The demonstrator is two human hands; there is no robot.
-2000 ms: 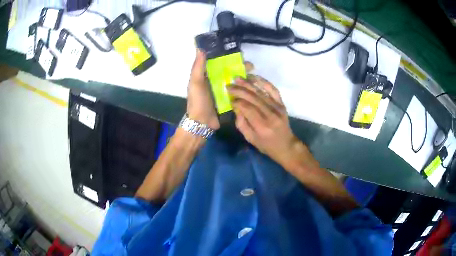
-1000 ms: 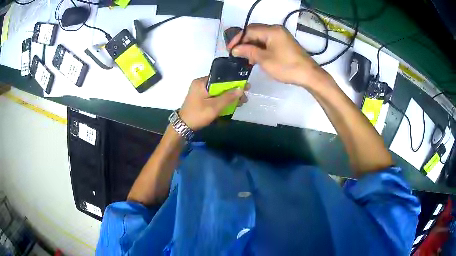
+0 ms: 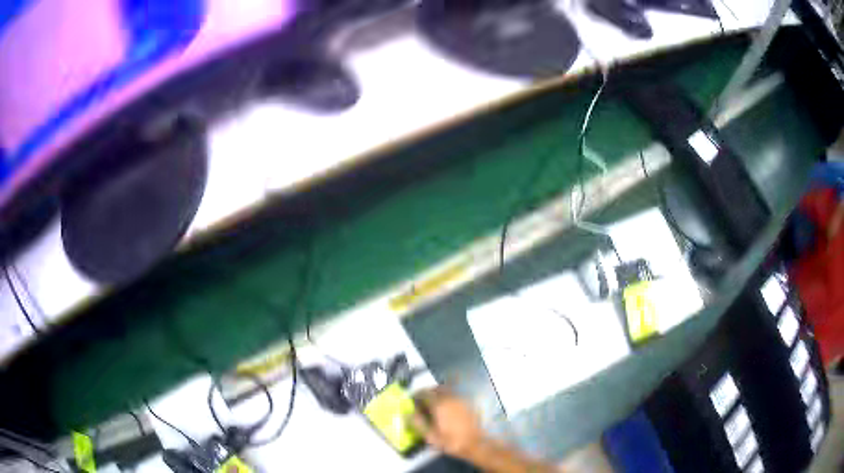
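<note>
A smartphone (image 3: pixel 393 418) with a bright yellow-green screen lies on white paper at the lower middle, its black top end towards the cables. My right hand (image 3: pixel 446 420) comes in from the lower right, blurred, its fingers closed on the phone's right edge. How the thumb sits is hidden. My left hand is not in view. Another smartphone (image 3: pixel 233 465) is cut off by the bottom edge. A third smartphone (image 3: pixel 640 311), also yellow-green, lies on paper to the right with a cable at its top.
A dark computer mouse (image 3: pixel 326 386) lies beside the nearest phone. Loose black cables run along the bench. The upper shelf (image 3: pixel 389 102) holds round monitor stands (image 3: pixel 139 208) and a lit monitor (image 3: pixel 83 65). Black phone trays (image 3: pixel 703 406) and a blue bin (image 3: pixel 637 445) are at lower right. A red-clothed person (image 3: pixel 822 263) is at far right.
The view has swung up and to the right. My right hand has left the cable end of the earlier phone and is now at another phone. My left hand has gone out of view.
</note>
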